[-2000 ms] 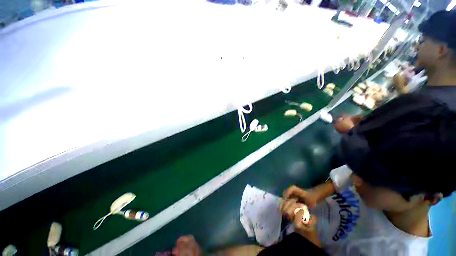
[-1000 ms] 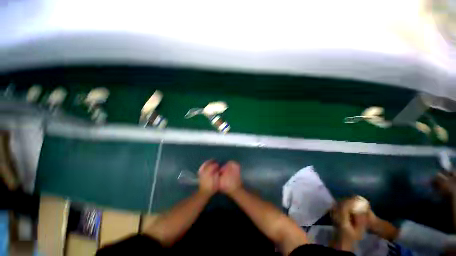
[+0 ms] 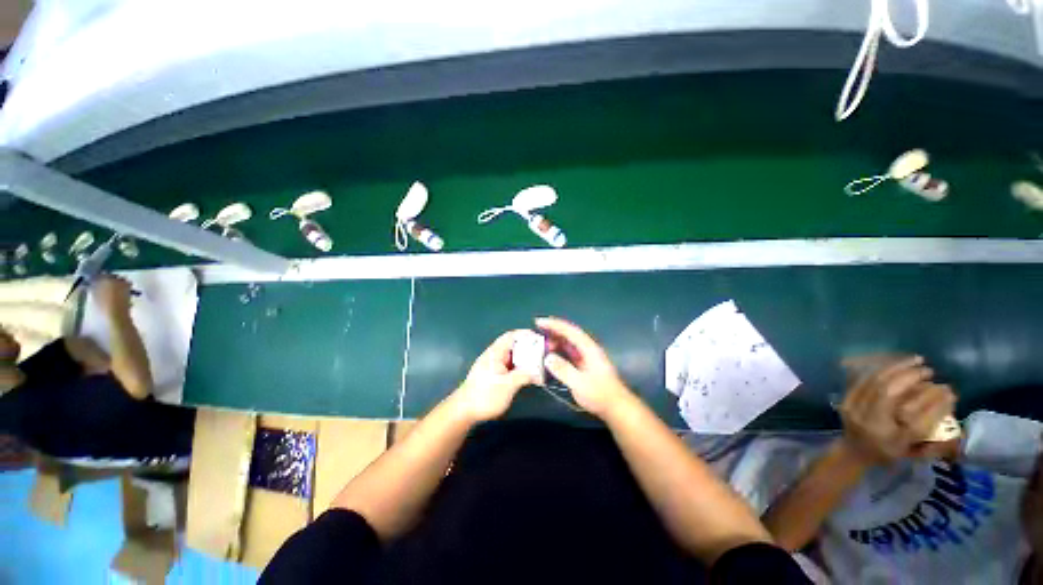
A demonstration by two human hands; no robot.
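Note:
My left hand [image 3: 500,371] and my right hand [image 3: 580,368] are close together over the dark green bench in front of me. Both grip a small whitish piece [image 3: 528,353] between the fingertips, with small marks on its face. A thin cord [image 3: 560,394] hangs below it beside my right hand. The fingers hide the rest of the piece. On the green belt behind the rail lie corded charms, each a cream oval [image 3: 534,199] with a striped cylinder [image 3: 548,230] and a white loop.
A pale metal rail [image 3: 641,261] edges the belt. A speckled white sheet [image 3: 732,368] lies right on the bench. A neighbour's hands [image 3: 898,406] are beyond it. Another worker's arm [image 3: 122,331] is at left. White loops [image 3: 878,51] hang above. Cardboard boxes [image 3: 352,457] stand below left.
The view has swung left and down from the neighbour to my bench. My hands were closed together; now the fingers are more open around the whitish piece, which shows.

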